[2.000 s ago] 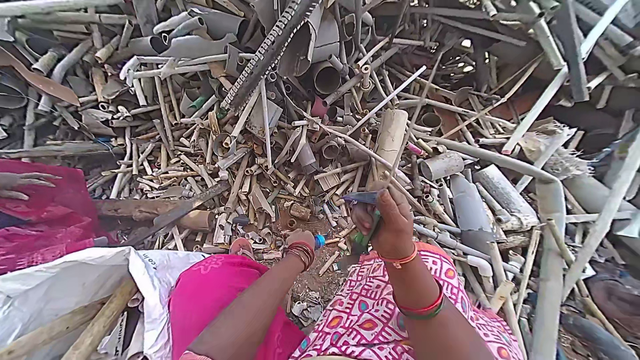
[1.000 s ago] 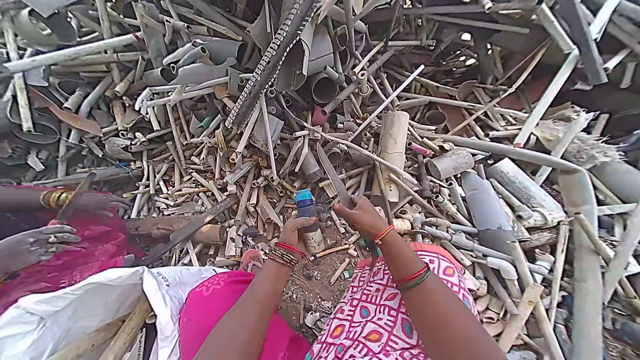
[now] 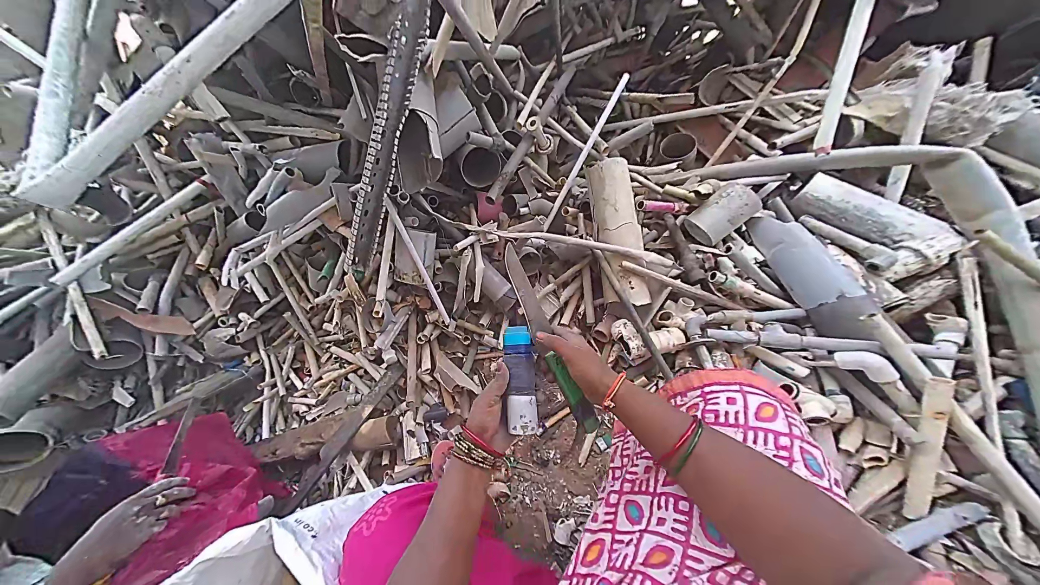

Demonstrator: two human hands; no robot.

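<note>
In the head view my left hand (image 3: 490, 410) grips a small clear bottle or tube (image 3: 521, 390) with a bright blue cap or end, held upright between my knees. My right hand (image 3: 578, 357) lies just right of it, against a knife with a long metal blade (image 3: 526, 288) and a green handle (image 3: 571, 394). The blade points up and away, over the scrap. The handle shows below my palm, and the fingers are partly hidden, but they hold the knife. Bottle and blade are close; whether they touch I cannot tell.
Scrap plastic pipes (image 3: 617, 211) heap up ahead and on both sides. A dark toothed strip (image 3: 382, 138) leans on the heap. White sacking (image 3: 325, 520) lies at lower left. Beyond it, another person's hand (image 3: 130, 520) is near a second blade (image 3: 179, 435).
Two seconds ago the knife was raised in my right hand; it has come down with its blade pointing away. The blue-capped thing in my left hand now stands upright in plain sight.
</note>
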